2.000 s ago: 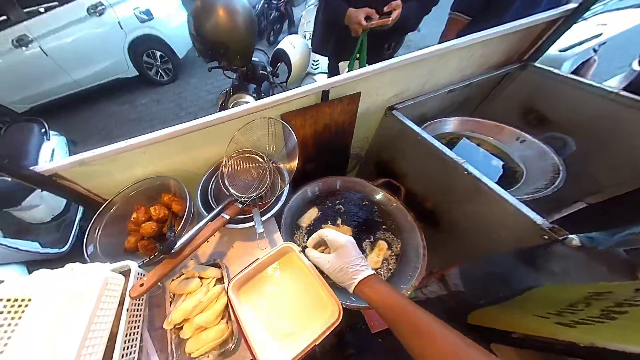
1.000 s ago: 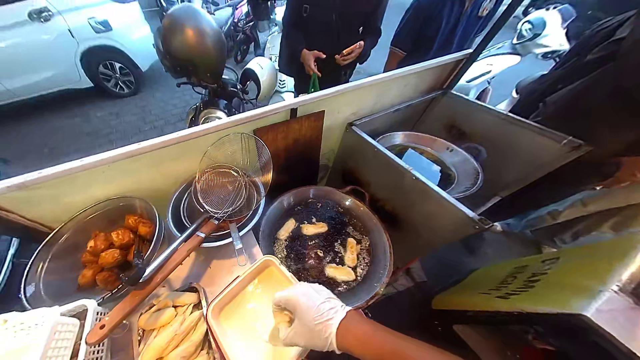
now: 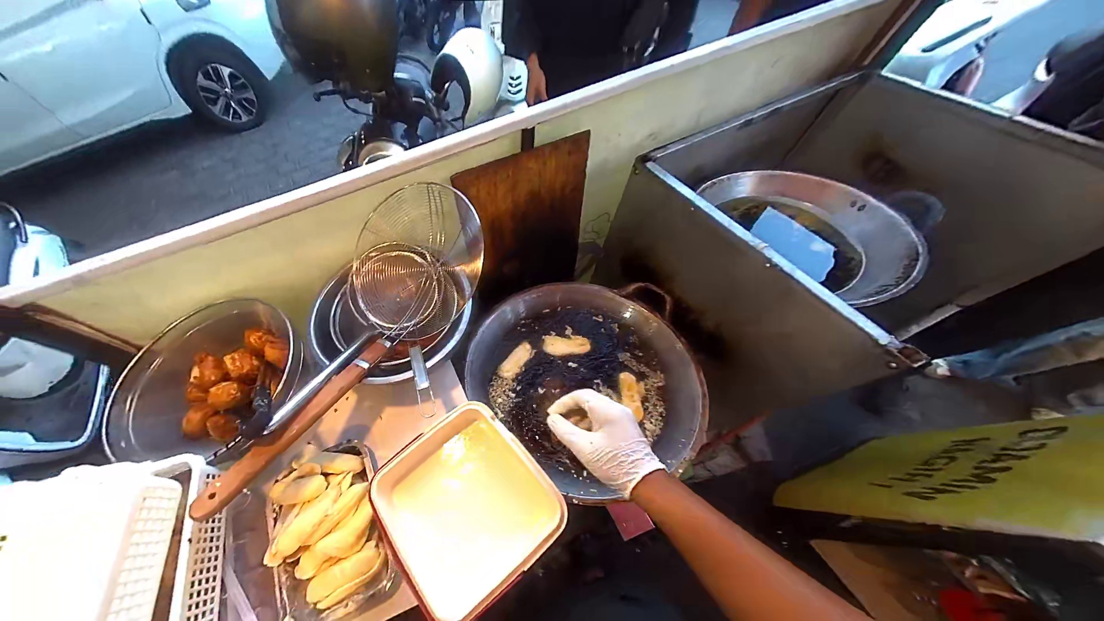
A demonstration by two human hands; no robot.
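My right hand (image 3: 606, 440), in a whitish disposable glove, is over the near part of a wide frying pan (image 3: 690, 388) of dark, bubbling oil. Its fingertips are bent together; whether they hold anything cannot be made out. Several battered pieces float in the oil, one a fried piece (image 3: 566, 345) near the far side and another (image 3: 631, 395) just beyond my fingers. Left of the pan stands a square tub of pale batter (image 3: 470, 509). Beside it, peeled bananas (image 3: 332, 530) lie in a clear plastic tray. My left hand is out of view.
Wire skimmers (image 3: 410, 285) rest on a metal bowl, a long wooden handle (image 3: 285, 431) slanting towards me. Browned fritters (image 3: 228, 379) fill part of a bowl at left, behind white plastic baskets (image 3: 155, 552). A metal partition (image 3: 742, 285) borders the pan; another pan (image 3: 897, 259) stands beyond. A person stands outside.
My right hand was over the pan, then dipped at the batter tub one second ago, and is now back over the pan. The bystander's two hands, seen earlier, are no longer both in view.
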